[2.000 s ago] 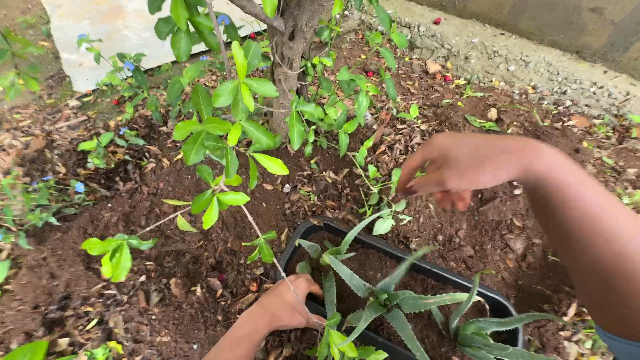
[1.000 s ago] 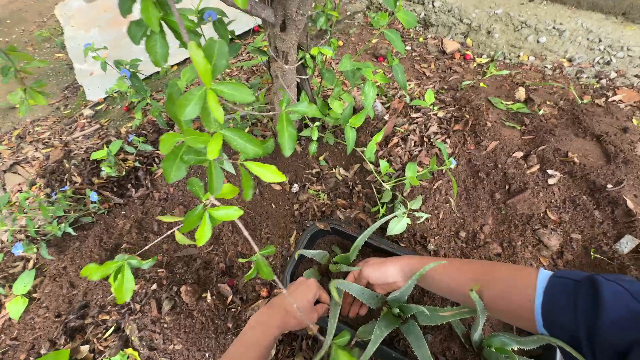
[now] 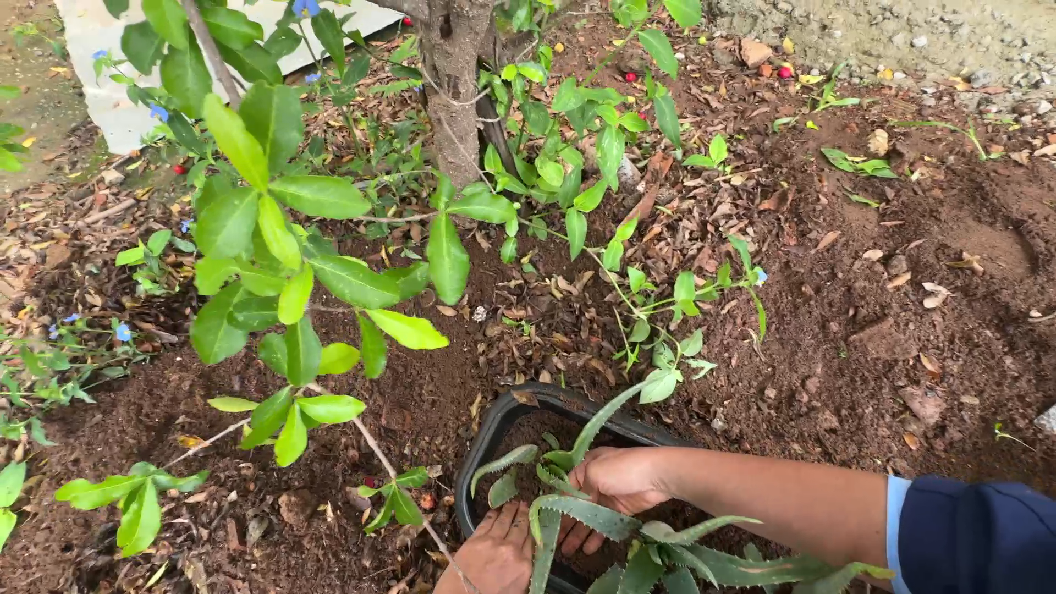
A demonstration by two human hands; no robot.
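Observation:
A black plastic planter (image 3: 487,437) with soil in it stands on the ground at the lower centre, with spiky aloe plants (image 3: 594,516) growing inside. My left hand (image 3: 495,553) lies at the planter's left side, its fingers over the rim and on the soil beside the aloe's base. From the right, my right hand (image 3: 615,487) reaches in among the aloe leaves, its fingers down at the soil on the other side of the same plant. Leaves partly cover both hands, and their fingertips are hidden, so any hold on the plant cannot be made out.
A thin leafy branch (image 3: 371,445) hangs in front, crossing near my left wrist. A tree trunk (image 3: 458,91) rises behind the planter. Blue-flowered weeds (image 3: 693,289) trail over brown soil and dry leaves. A pale slab (image 3: 99,74) lies at the upper left, a concrete edge (image 3: 907,33) at the upper right.
My right hand was raised above the ground behind the planter; it has come down among the aloe leaves. My left hand has stayed at the planter's left end.

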